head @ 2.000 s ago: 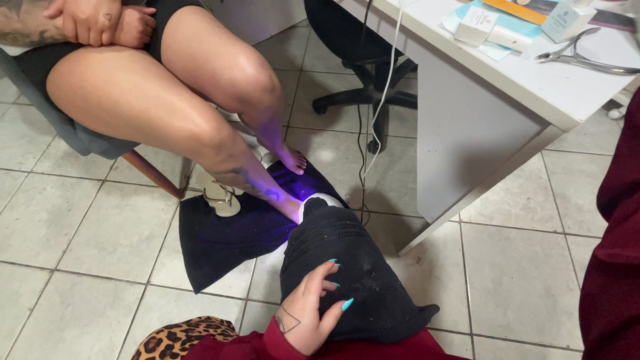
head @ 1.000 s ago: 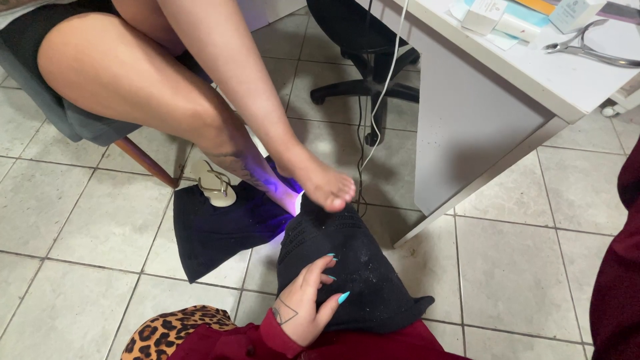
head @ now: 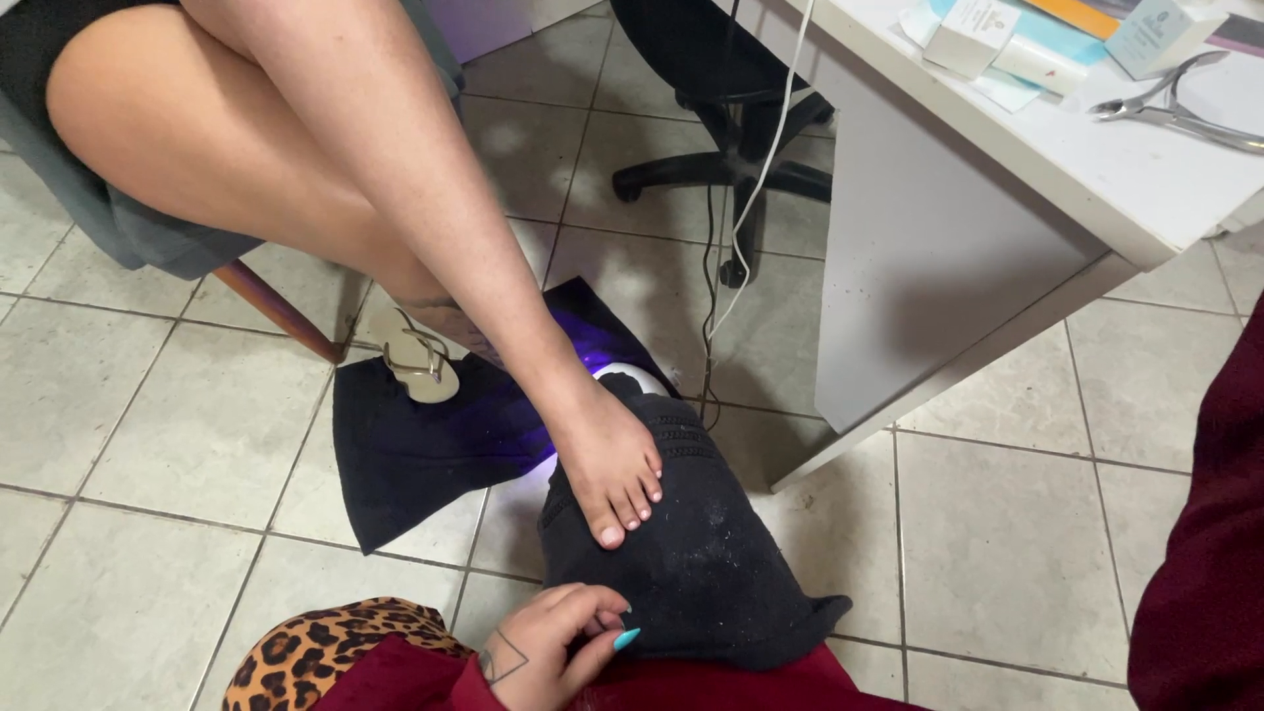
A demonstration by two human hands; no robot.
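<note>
My left hand (head: pixel 560 642), with pointed turquoise nails, a line tattoo and a maroon sleeve, lies low at the black towel (head: pixel 691 563) draped over my maroon-clad leg. Its fingers are loosely curled, the thumb stands apart, and nothing shows in it. Just above it, a seated person's bare foot (head: pixel 607 464) is over the towel, toes pointing down toward my hand. Behind the foot, a white rounded device (head: pixel 637 376), partly hidden, gives off violet light. The person's other foot is hidden. My right hand is not in view.
A white desk (head: pixel 1106 188) at right holds metal nippers (head: pixel 1175 111), small boxes (head: pixel 973 35) and files. A wheeled chair base (head: pixel 741 168) and hanging cables (head: pixel 765 168) are behind. A second dark towel (head: pixel 425 464) and a flip-flop (head: pixel 423 365) lie on the tiles; a leopard-print cushion-like thing (head: pixel 336 637) is lower left.
The person's foot that was on the floor towel two seconds ago has risen, crossed over the other leg and come down onto the black towel near my left hand. My hand has stayed at the towel.
</note>
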